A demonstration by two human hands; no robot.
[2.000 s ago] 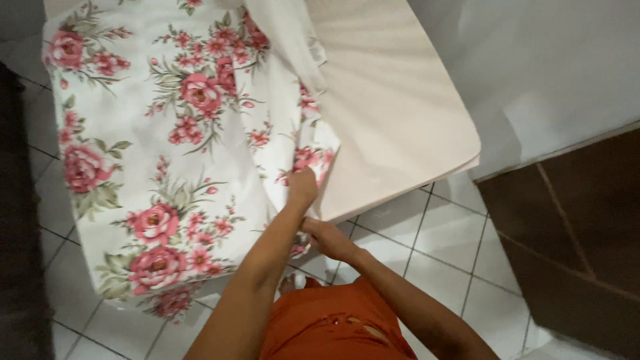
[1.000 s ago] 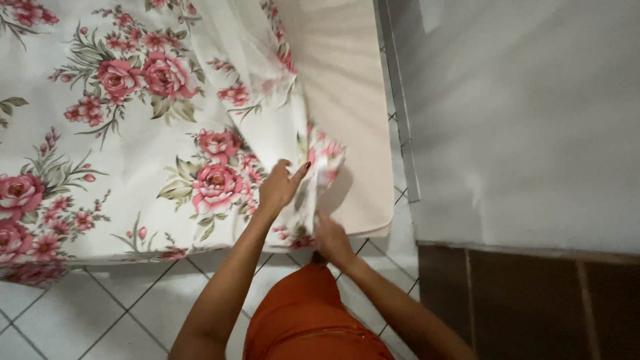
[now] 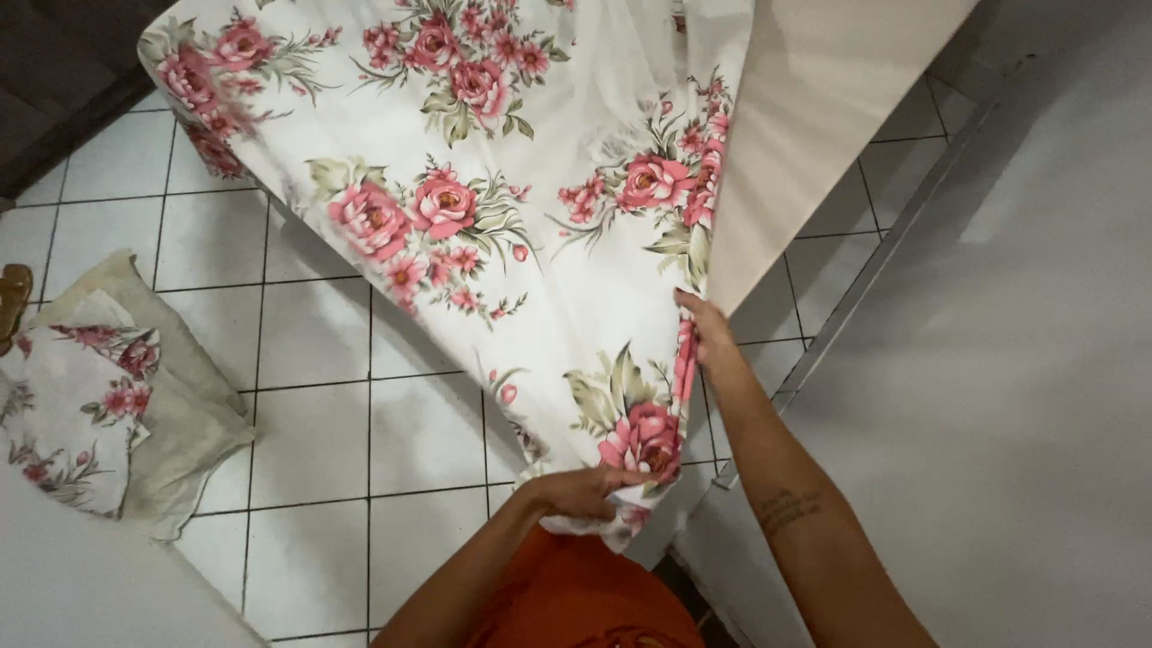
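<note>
A white fabric sheet with pink roses [image 3: 576, 297] lies over a mattress, its corner pulled toward my body. My left hand [image 3: 585, 493] grips the cloth near the corner's bottom tip. Higher up on the right, my right hand [image 3: 706, 333] holds the sheet's side edge, with the thumb and fingers at the fold. Right of that edge the pale mattress surface [image 3: 810, 108] is bare. The mattress corner is hidden under the cloth.
White floor tiles [image 3: 315, 468] lie left of and below the bed. On the floor at the left are a beige cloth [image 3: 180, 423], a matching floral cloth [image 3: 72, 423] and part of a brown sandal [image 3: 13, 301]. A grey wall [image 3: 990, 405] stands close on the right.
My hands have moved apart along the sheet, the right one now higher on its side edge. The cloth now covers the mattress corner that was bare. The view has turned.
</note>
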